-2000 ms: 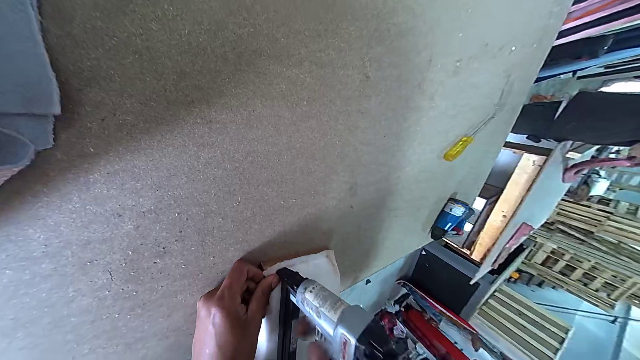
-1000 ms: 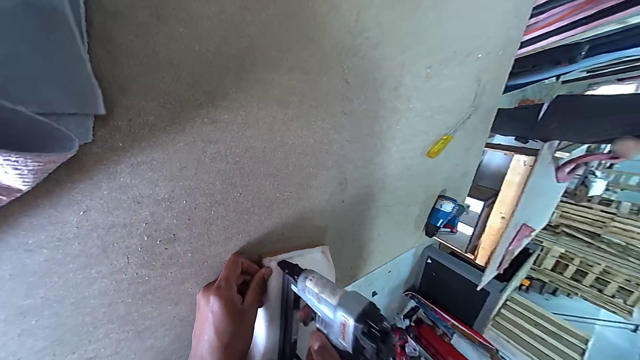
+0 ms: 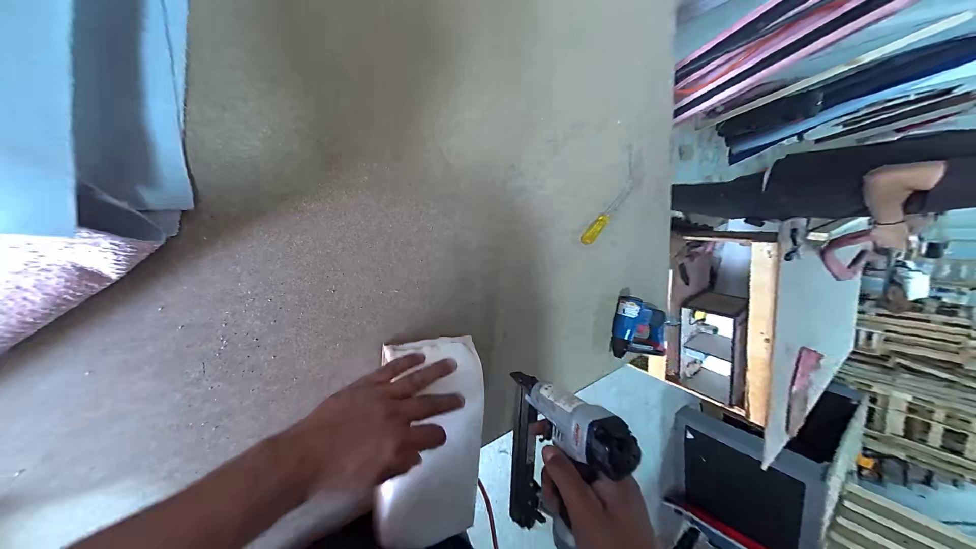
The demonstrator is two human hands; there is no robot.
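Spread flat, my left hand rests on a long white upholstered piece at the lower middle of the view; its fingers are apart and grasp nothing. To the right of that piece, my right hand grips the handle of a grey and black pneumatic staple gun. The gun's nose points up and left, apart from the white piece. A screwdriver with a yellow handle lies on the table farther up, and a blue staple gun lies near the table's right edge.
Grey-blue fabric and pinkish material lie on the brown tabletop at left. A red hose runs beside the white piece. At right stand a person, a wooden frame and stacked pallets.
My left hand has gone from pinching the edge of the white piece to lying flat over it. The staple gun in my right hand has moved off the piece, to the right.
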